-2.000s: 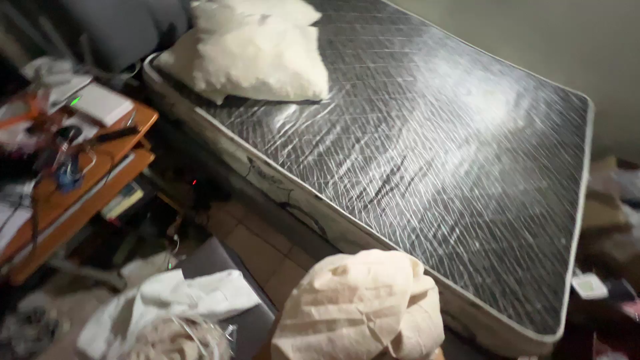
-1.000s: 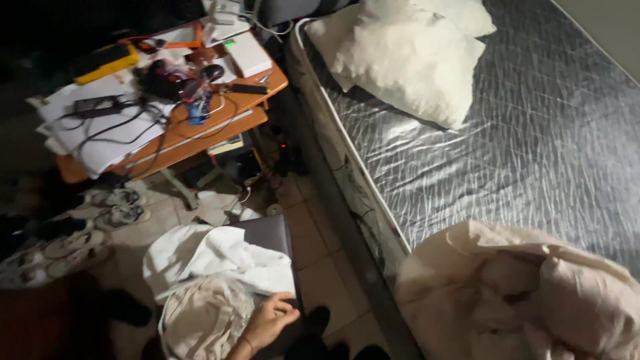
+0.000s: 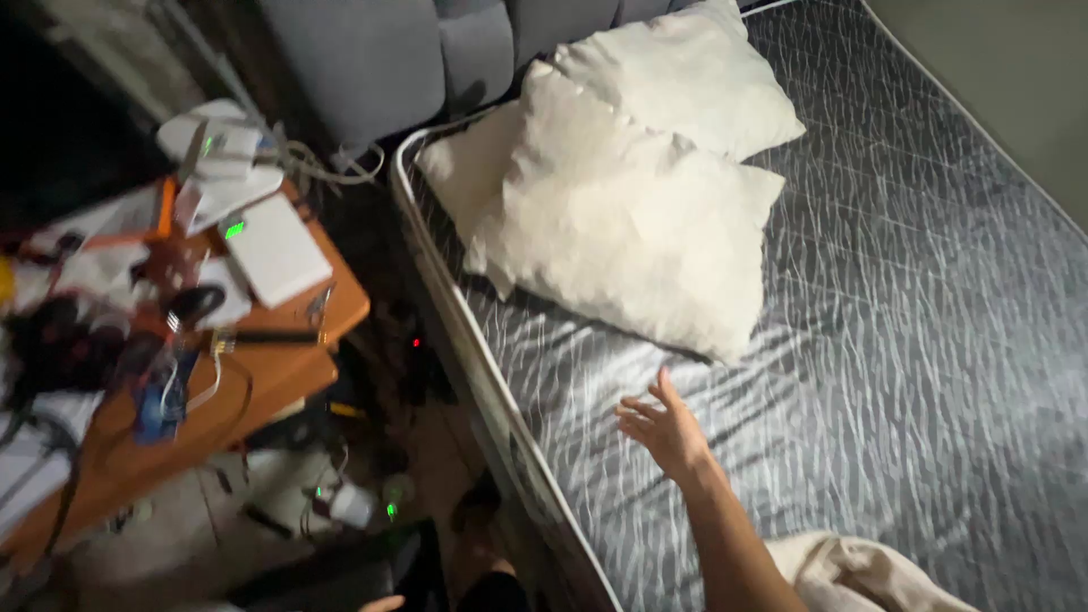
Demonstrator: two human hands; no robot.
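Observation:
My right hand (image 3: 667, 429) reaches over the dark patterned mattress (image 3: 901, 340), fingers apart and holding nothing. Just beyond its fingertips lies a pile of off-white pillows (image 3: 637, 221), nearest the mattress's upper left corner. Whether the hand touches the mattress is not clear. A beige cloth (image 3: 850, 569) lies beside my right forearm at the bottom edge. Of my left hand (image 3: 382, 604), only a bit of finger shows at the bottom edge, near a dark flat object (image 3: 340, 569); the rest is out of view.
Left of the bed stands an orange-brown wooden desk (image 3: 280, 374), cluttered with cables, papers and a white box-shaped device (image 3: 276, 246) with a green light. A grey padded headboard (image 3: 365, 68) is behind the pillows. Cables and a white adapter (image 3: 351, 505) lie on the tiled floor.
The view has swung toward the pillows and desk. My right hand has come into view over the mattress. My left hand, beside the white cloths one second ago, is now mostly out of frame.

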